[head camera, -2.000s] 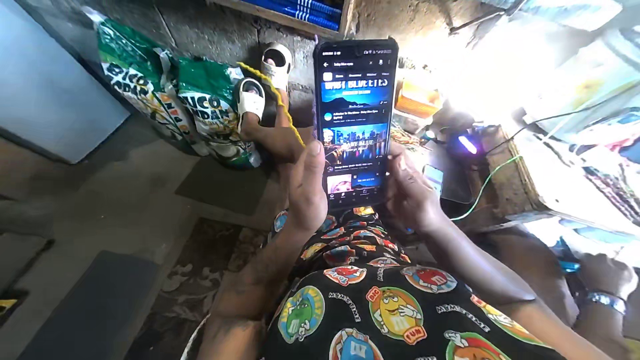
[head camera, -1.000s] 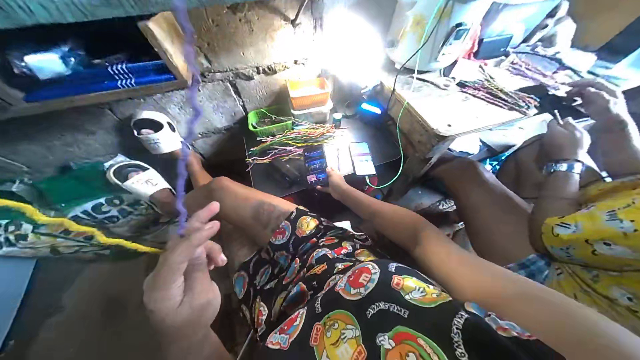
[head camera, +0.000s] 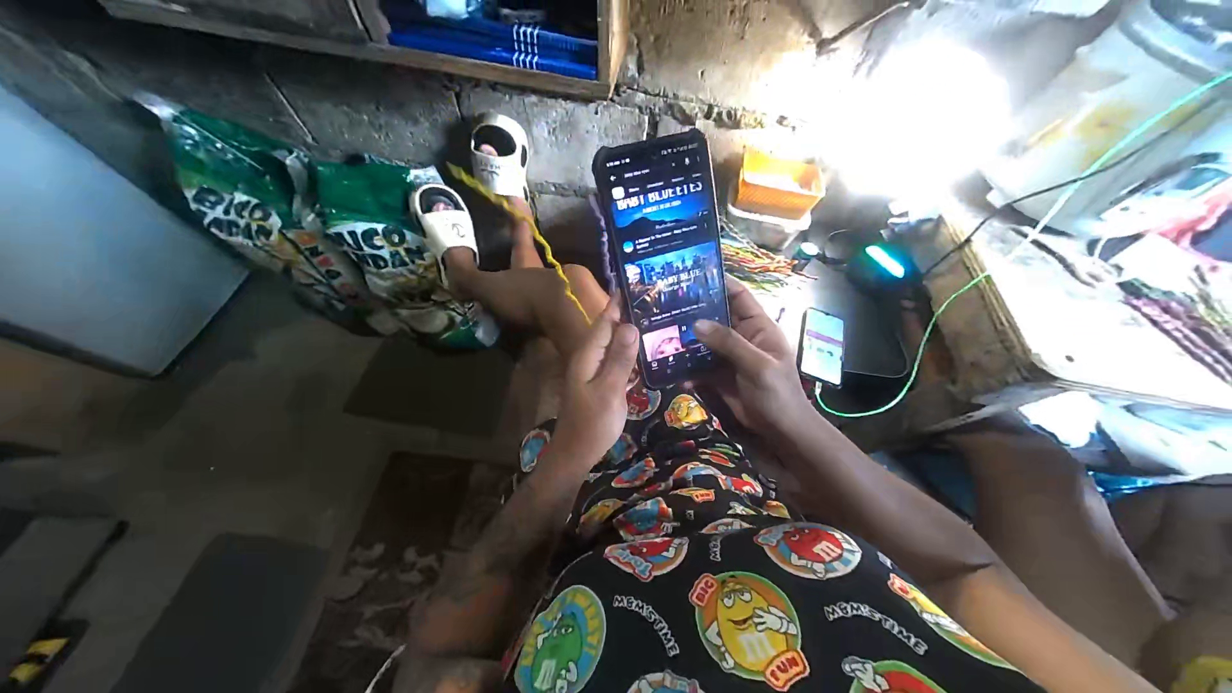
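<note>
A black smartphone (head camera: 666, 260) with a lit screen stands upright between my two hands. My left hand (head camera: 604, 380) grips its lower left edge. My right hand (head camera: 760, 356) holds the lower right side, the thumb over the bottom of the screen. A yellow twisted cord (head camera: 529, 236) runs from near my left hand up to the left, across my leg. Behind the phone's left edge shows part of a purple cord (head camera: 603, 241). A second phone (head camera: 822, 346) lies lit on a black surface to the right, a green cable at its lower end.
Green printed bags (head camera: 385, 245) stand by the wall beside feet in white slides (head camera: 500, 154). An orange basket (head camera: 780, 183), colored cords (head camera: 765, 262) and a glowing device (head camera: 884, 260) are beyond my right hand. A worktable (head camera: 1088, 337) is at right, with another person's leg (head camera: 1035, 500) below.
A second ago my left hand was raised by the cords and my right hand held the phone low at the black surface. The phone is now up between both hands. The view has shifted left.
</note>
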